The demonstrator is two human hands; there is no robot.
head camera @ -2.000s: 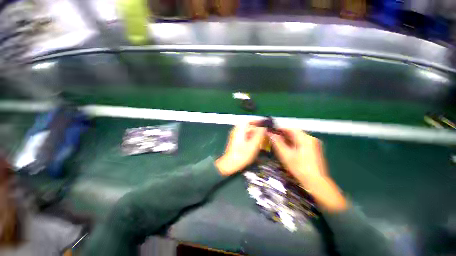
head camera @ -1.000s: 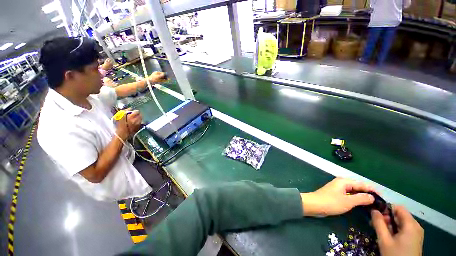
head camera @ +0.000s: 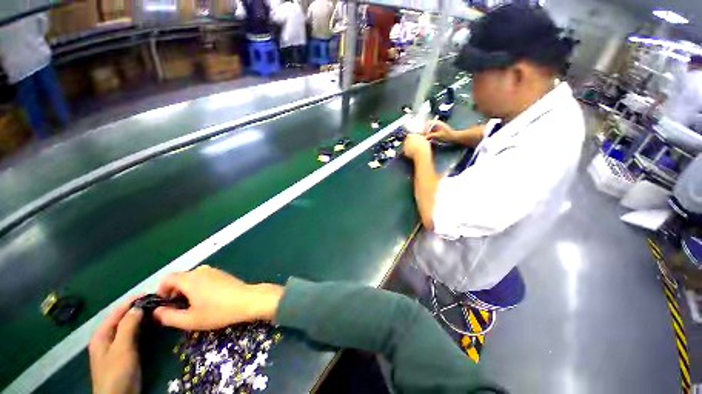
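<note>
My left hand (head camera: 115, 350) is at the lower left, its fingers on a black unit (head camera: 148, 302). My right hand (head camera: 215, 298) reaches in from the right in a green sleeve, its fingertips on the same unit. The fingers hide most of the unit. Whether a tool is in my right hand cannot be told. A loose pile of small cross-shaped parts (head camera: 223, 360), white and dark with yellow centres, lies on the green bench just below my right hand.
A black unit with a pale tab (head camera: 61, 308) lies on the conveyor belt (head camera: 192, 192), beyond the white rail (head camera: 254, 218). A seated person in white (head camera: 516, 161) works at the right, beside a cluster of black units (head camera: 382, 150). More units lie on the belt near there.
The view has swung from the left neighbour to the right one. The bag and blue instrument have left view. Both hands stay on the black unit.
</note>
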